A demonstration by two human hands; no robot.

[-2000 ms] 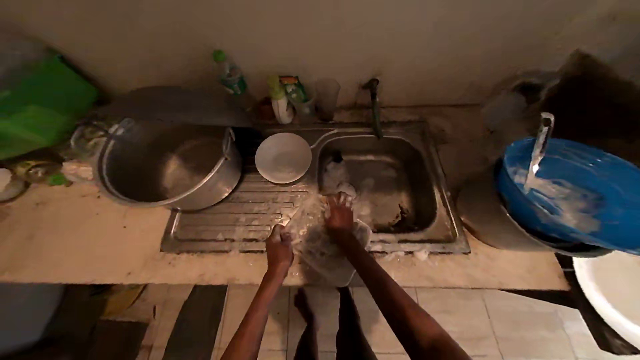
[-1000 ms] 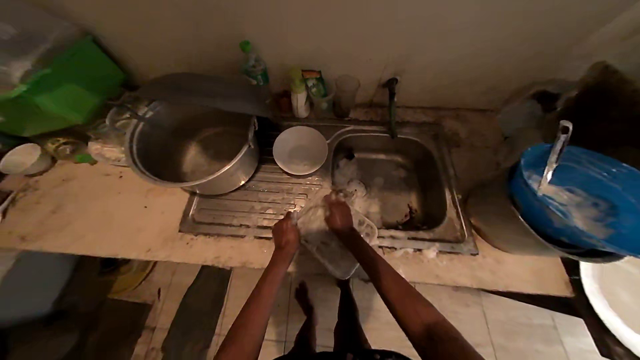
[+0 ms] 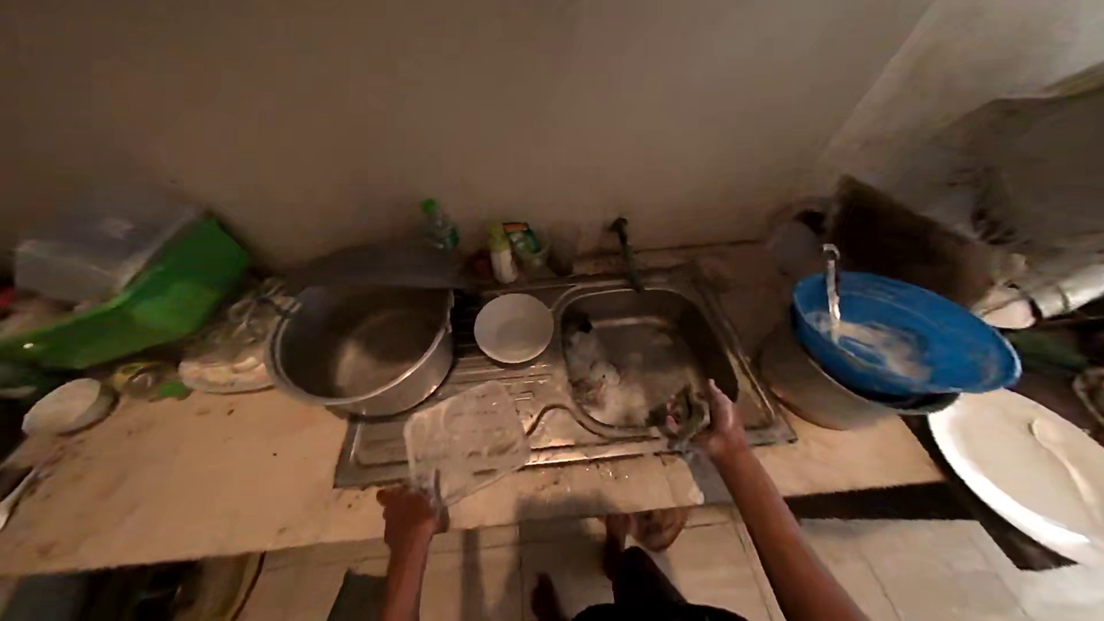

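My left hand (image 3: pixel 412 516) grips the near corner of a clear plastic container or lid (image 3: pixel 466 440), which is tilted over the drainboard's front edge. My right hand (image 3: pixel 720 423) holds a dark, wet scrubber or rag (image 3: pixel 687 416) above the front rim of the steel sink (image 3: pixel 638 354). Whitish matter and suds lie in the left of the basin. A white bowl (image 3: pixel 514 329) rests on the ribbed drainboard, just left of the basin. Beside it stands a large aluminium pot (image 3: pixel 362 345).
A dark faucet (image 3: pixel 627 250) rises behind the basin. Bottles (image 3: pixel 502 254) stand along the wall. At right, a blue basin (image 3: pixel 906 336) sits on a metal pot (image 3: pixel 811 384), near a big white basin (image 3: pixel 1018 466). A green tub (image 3: pixel 138 302) is at left.
My hands have moved apart, the left to the left with the clear plastic piece, the right to the basin's front right. The view has shifted.
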